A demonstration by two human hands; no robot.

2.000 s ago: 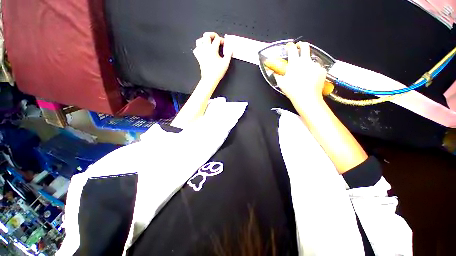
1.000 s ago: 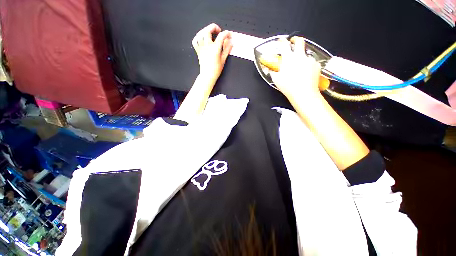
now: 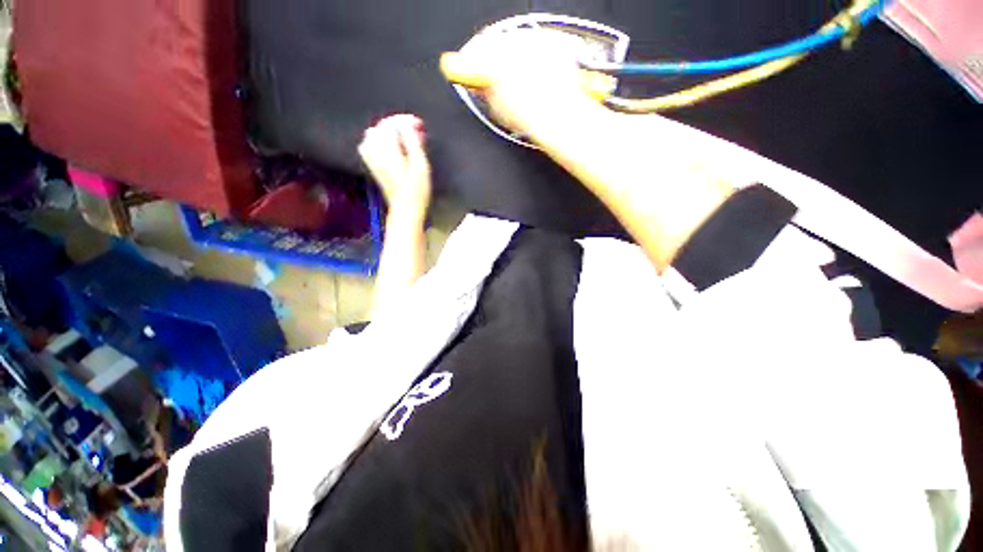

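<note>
The steam iron is on the black table in the upper middle, its tip pointing left. My right hand is closed round its yellow-orange handle, washed out by bright light. A pale pink fabric strip runs from behind my right forearm down to the right. Its left end is hidden by the iron, hand or arm. My left hand is at the table's front edge, left of the iron and apart from it, with its fingers curled. It is blurred, and I cannot tell whether it holds anything.
Blue and yellow lines run right from the iron. A maroon padded surface is at the left. More pink fabric lies at the upper right. A blue crate stands below the table edge, with blue bins further left.
My right hand and the iron have moved left and up. My left hand has left the strip's end and moved down and left to the table edge. The view has shifted slightly.
</note>
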